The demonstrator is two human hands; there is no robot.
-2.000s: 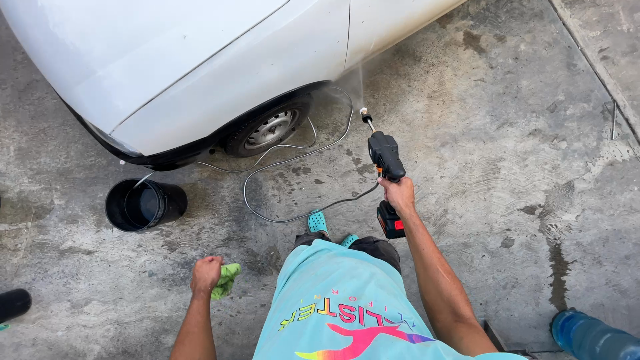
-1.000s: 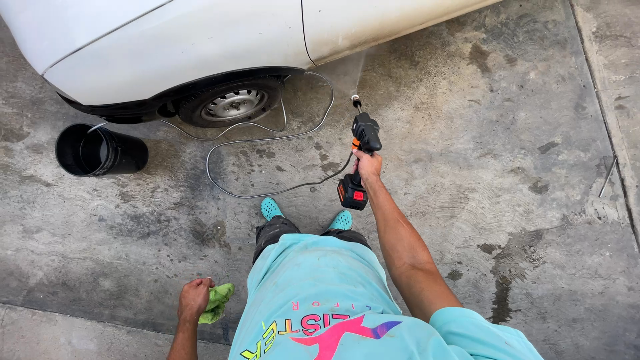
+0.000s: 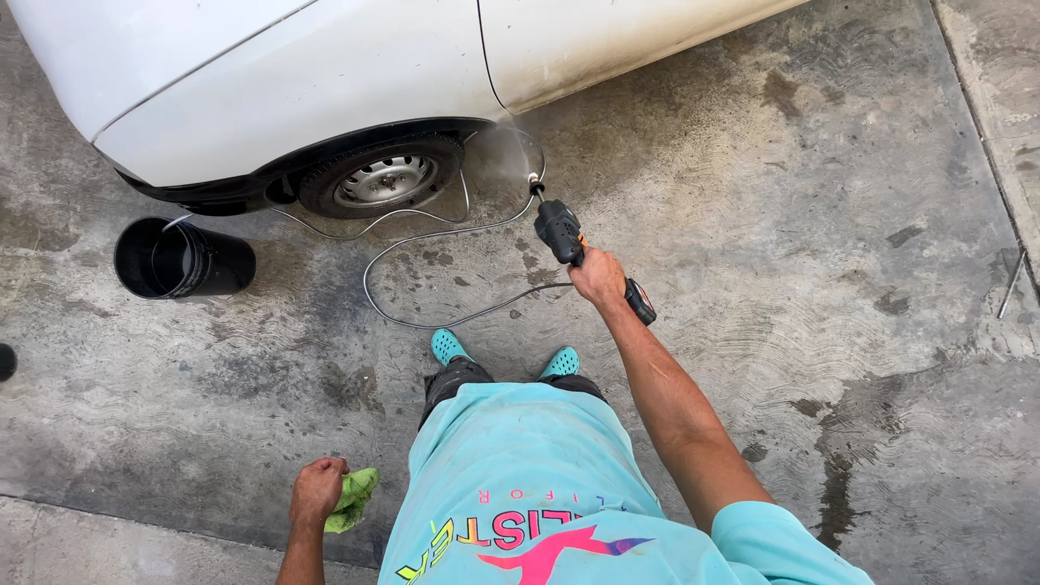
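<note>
My right hand [image 3: 600, 276] grips the handle of a black cordless pressure washer gun [image 3: 559, 231], its battery showing behind my wrist. Mist leaves the nozzle [image 3: 534, 180] toward the lower body of a white car [image 3: 325, 81], just behind its wheel [image 3: 386, 179]. A thin grey hose [image 3: 422, 234] loops from the gun over the ground below the wheel. My left hand [image 3: 318, 487] hangs low at the left, closed on a green cloth [image 3: 353, 500].
A black bucket [image 3: 227, 262] with a hose end over its rim stands by the car's front corner. A dark round object [image 3: 6, 361] lies at the far left edge. A thin rod [image 3: 1011, 283] is on the concrete at the right.
The gun in my right hand has turned so its nozzle points up and left, toward the wheel area. Spray comes out in all frames. My left hand still holds the cloth.
</note>
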